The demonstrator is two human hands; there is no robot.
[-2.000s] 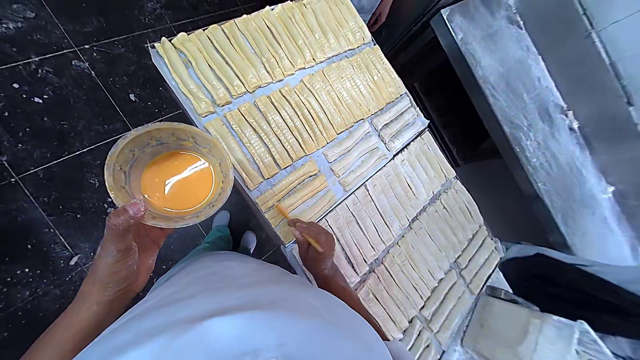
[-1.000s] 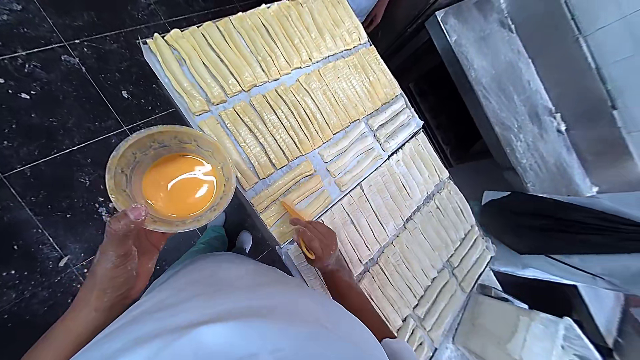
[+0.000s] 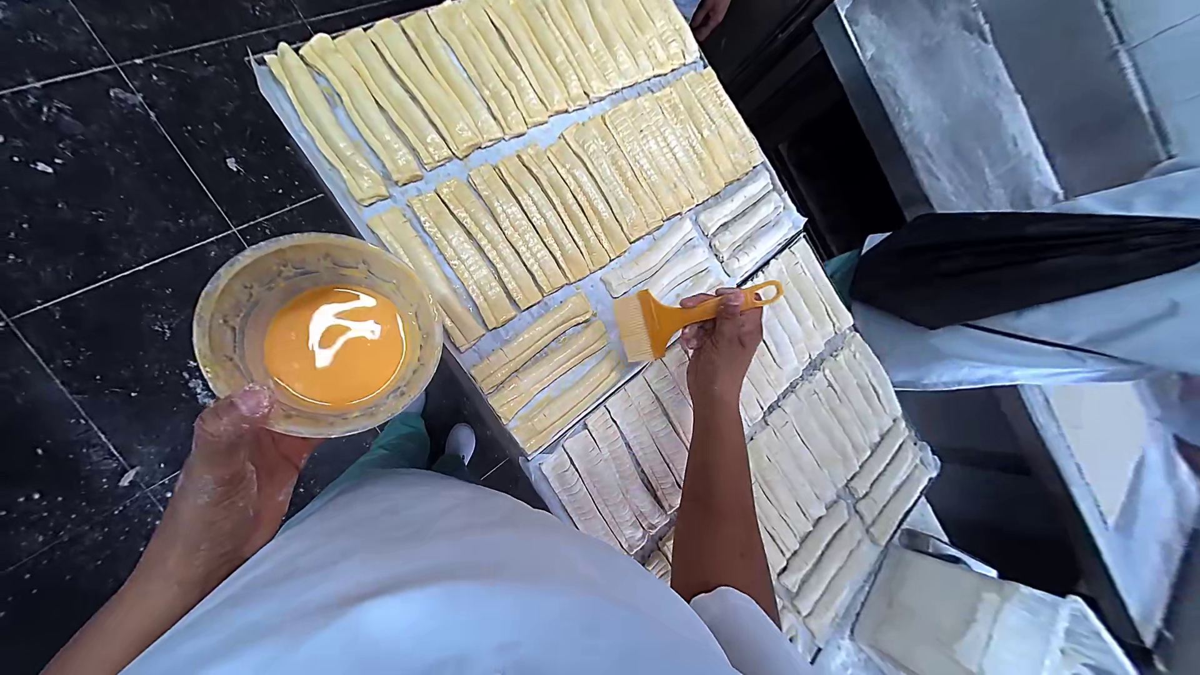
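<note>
My left hand grips the rim and side of a round bowl with an orange-yellow liquid inside. My right hand holds a yellow pastry brush by its handle, its pale bristles pointing left above the lower part of the upper tray. That tray, lined with paper, carries rows of dough strips, many of them glossy yellow. Near the brush lie short glossy strips and, to the upper right, short pale, dull strips. A second tray below bears pale strips, partly hidden by my right forearm.
A person in white with a black cloth at the waist stands at the right. Another person's hand shows at the top. A floury metal surface is at the upper right, a pale container at the lower right. Dark floor tiles lie left.
My right hand and the brush have moved up and right, off the short yellow strips at the tray's lower edge. The person in white has come further into view. My left hand still holds the bowl.
</note>
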